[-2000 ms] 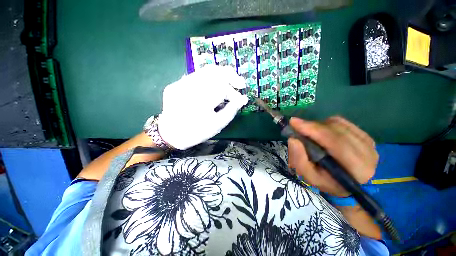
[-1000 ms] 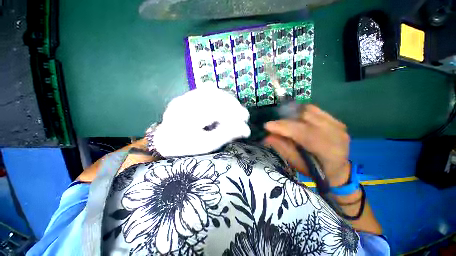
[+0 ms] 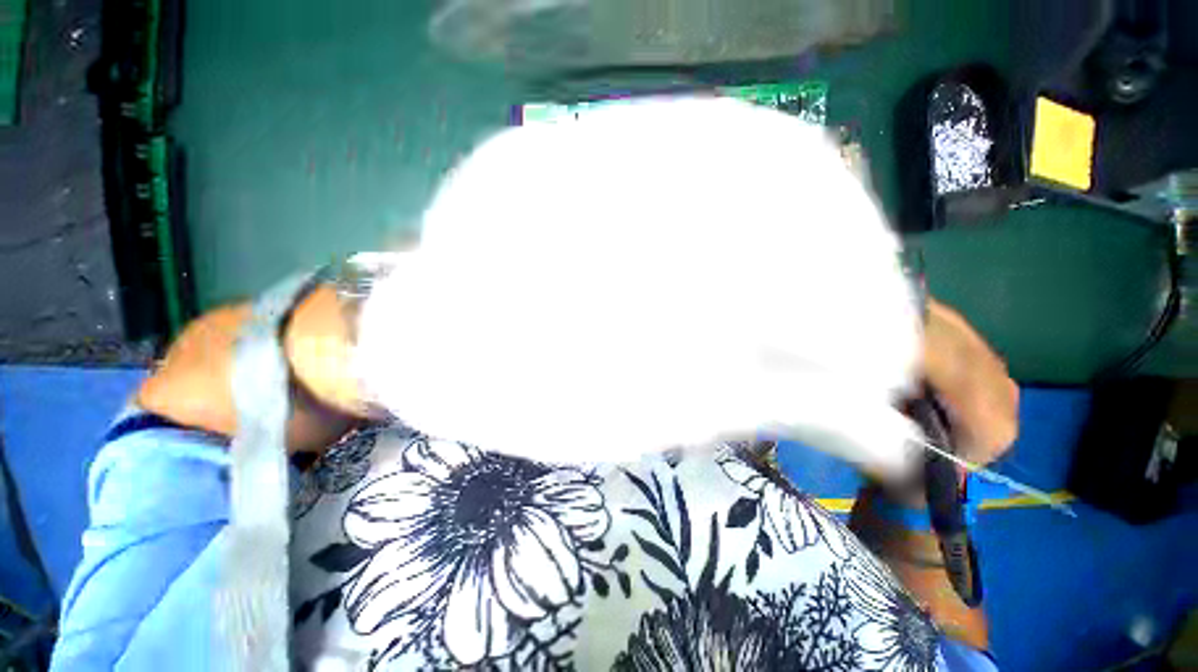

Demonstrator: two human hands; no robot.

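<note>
My left hand [image 3: 644,289], in a white glove, is raised close to the camera, blurred and overexposed. It hides most of the green PCB panel [image 3: 788,96], of which only the top edge shows. A thin pale strand of solder wire [image 3: 1005,483] runs out to the right from the gloved fingertips, which seem pinched on it. My bare right hand [image 3: 972,383] is partly hidden behind the glove. It holds the soldering iron [image 3: 949,512], whose dark rear handle points down; its tip is hidden.
A black tip cleaner tray [image 3: 960,145] with silvery bits and a yellow sponge [image 3: 1062,142] in a black stand are at upper right. The fume hood rim [image 3: 670,29] crosses the top. Dark racks with green panels [image 3: 160,223] stand at left on the green mat [image 3: 315,145].
My left hand has risen toward the camera and moved right, now covering the panel. My right hand with the iron has moved off the panel to the right. The wire strand has come into view.
</note>
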